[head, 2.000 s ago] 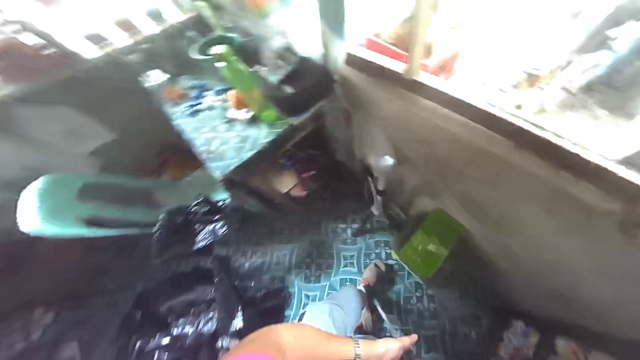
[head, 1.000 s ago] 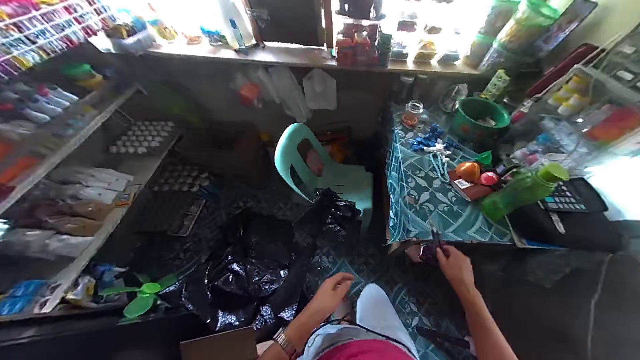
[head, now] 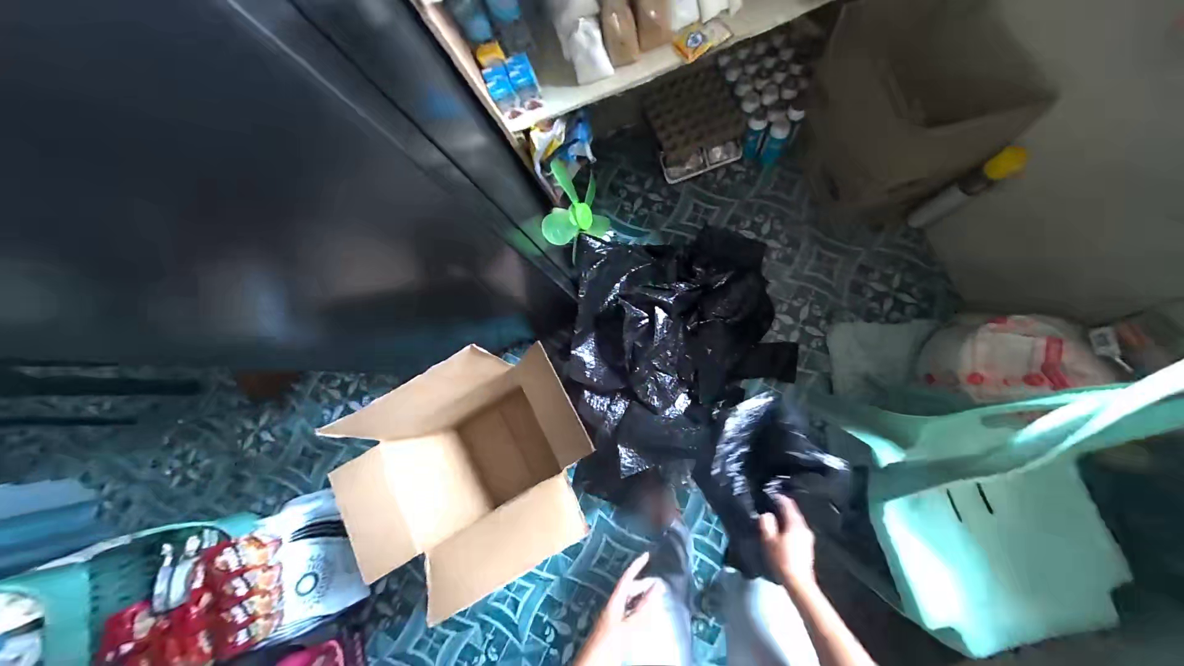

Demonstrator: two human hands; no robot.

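My right hand [head: 788,544] grips the edge of a black plastic bag [head: 754,453] that hangs beside the green plastic chair [head: 1008,546]. My left hand [head: 624,597] is low in the view with its fingers apart, holding nothing, over the tiled floor near my legs. A larger heap of crumpled black plastic bags [head: 657,324] lies on the floor ahead of my hands. Left of the heap stands a cardboard box [head: 444,472] with its flaps spread and its inside bare. Green fan blades [head: 578,218] lie at the heap's far edge.
A dark, glossy cabinet or appliance [head: 277,203] fills the upper left. Shelves [head: 638,69] with packets stand ahead, with an egg tray [head: 698,106] and bottles [head: 766,139] below. A larger cardboard box [head: 911,102] is at upper right; a basket [head: 92,583] of packets is at lower left.
The view has swung from the table and chair toward the bags and floor. My right hand, over by the table edge one second ago, is now on a black plastic bag.
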